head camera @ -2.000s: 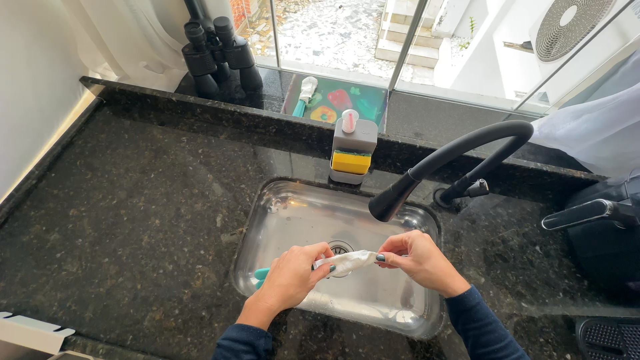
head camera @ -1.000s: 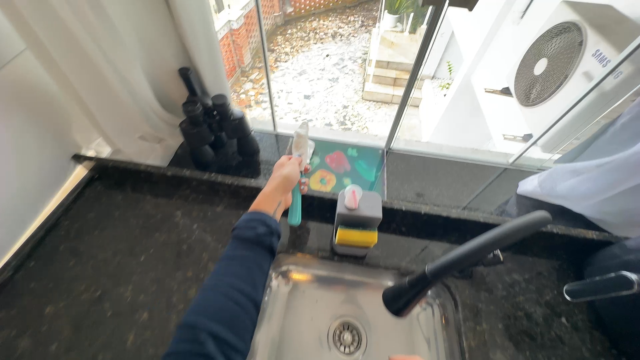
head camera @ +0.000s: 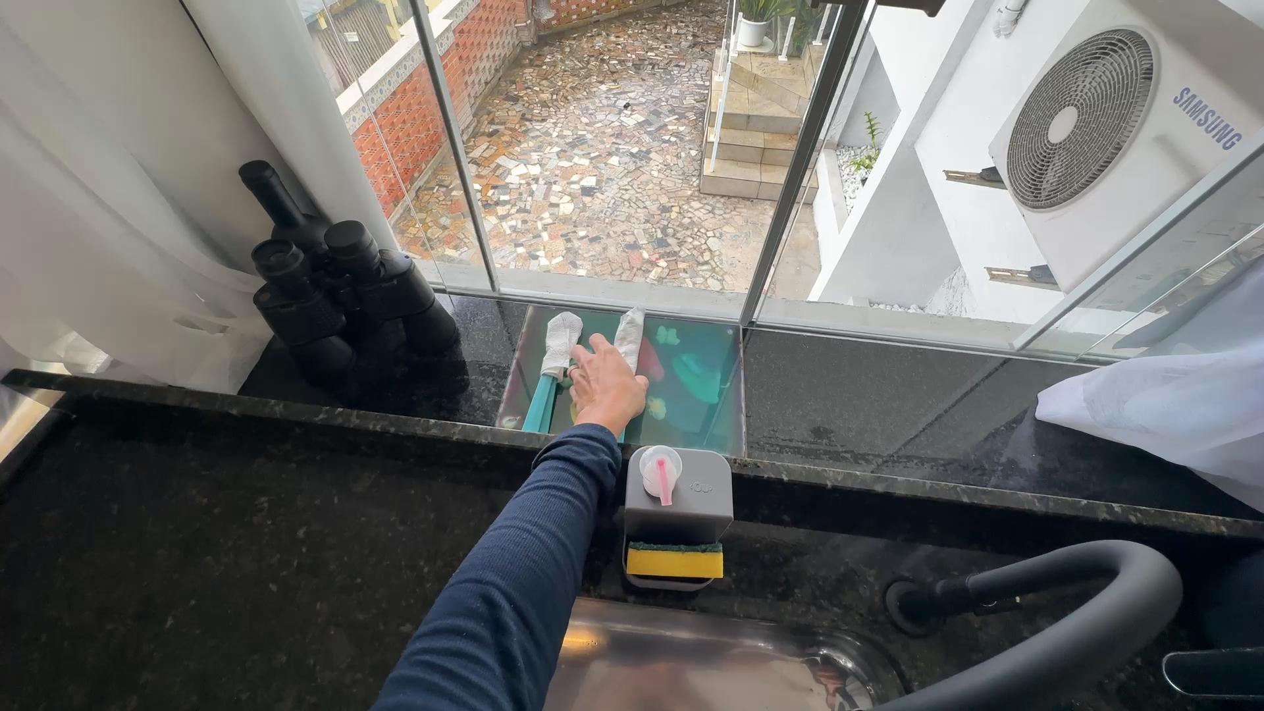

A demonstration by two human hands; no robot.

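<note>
My left hand (head camera: 607,387), in a navy sleeve, is over a glass cutting board (head camera: 691,395) on the window ledge. Its fingers rest at a teal-handled utensil whose end is wrapped in white cloth or paper (head camera: 629,336); whether they grip it is unclear, as the hand hides its middle. Just left of it lies a similar utensil, with a white wrapped end (head camera: 562,341) and a teal handle (head camera: 540,405). My right hand is out of view. Nearer the sink stands a grey soap dispenser (head camera: 679,494) with a yellow sponge (head camera: 674,563) in its front.
Black binoculars (head camera: 336,296) stand on the ledge at the left, beside a white curtain (head camera: 128,197). A black faucet (head camera: 1076,583) arches over the steel sink (head camera: 681,642) at the lower right. Behind the board are glass window panes, with a raised stone lip in front.
Two seconds ago both hands held a white-wrapped utensil over the sink. My left hand then carried one to the board, where two now lie side by side. My right hand has left the view.
</note>
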